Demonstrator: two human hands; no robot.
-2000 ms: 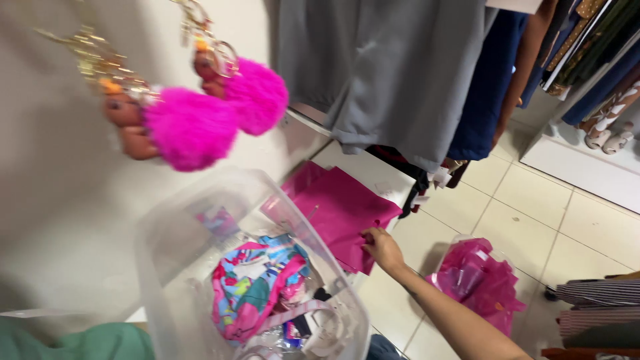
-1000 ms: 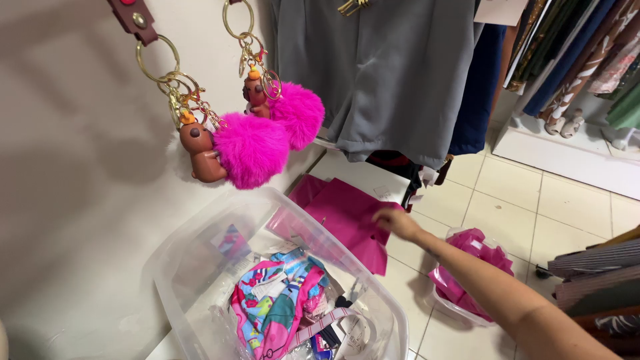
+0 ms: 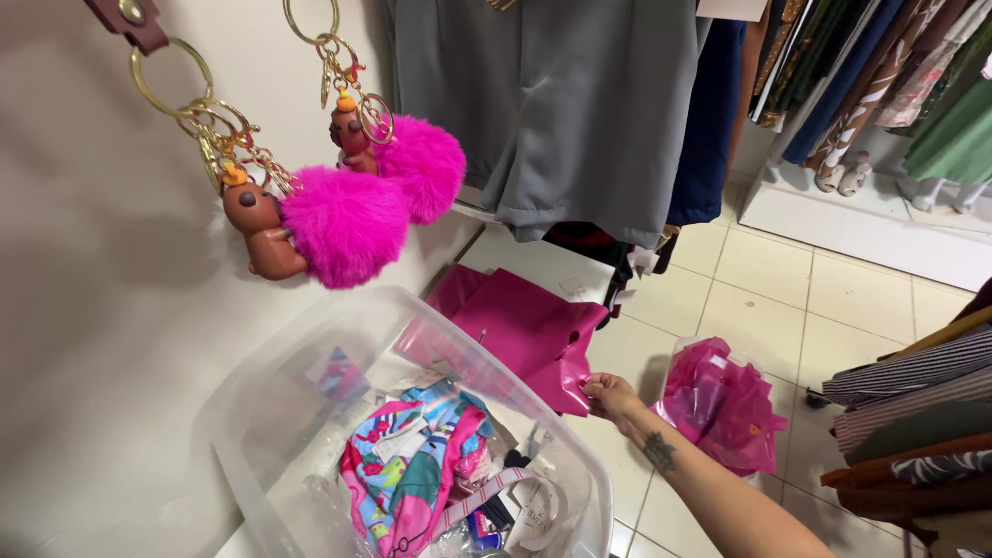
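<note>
My right hand (image 3: 610, 397) pinches the lower right corner of a magenta plastic bag (image 3: 527, 333) that lies flat on a white surface (image 3: 542, 260). My left hand is out of view. Left of the bag, a clear plastic bin (image 3: 310, 333) holds a colourful printed cloth (image 3: 415, 473), a pink-and-white strap (image 3: 488, 496) and small packets. On the floor beyond my forearm, a clear tub (image 3: 673, 372) holds crumpled magenta plastic bags (image 3: 721, 407).
Keychains with magenta pompoms (image 3: 349, 225) hang at the upper left. Grey garments (image 3: 558, 116) hang over the white surface's far side. Folded or hanging clothes (image 3: 922, 403) stand at the right, and a white display platform (image 3: 860, 240) at the back.
My right hand, above the bag's right side one second ago, is now lower, at its near corner, pinching it. The view has shifted somewhat since two seconds ago.
</note>
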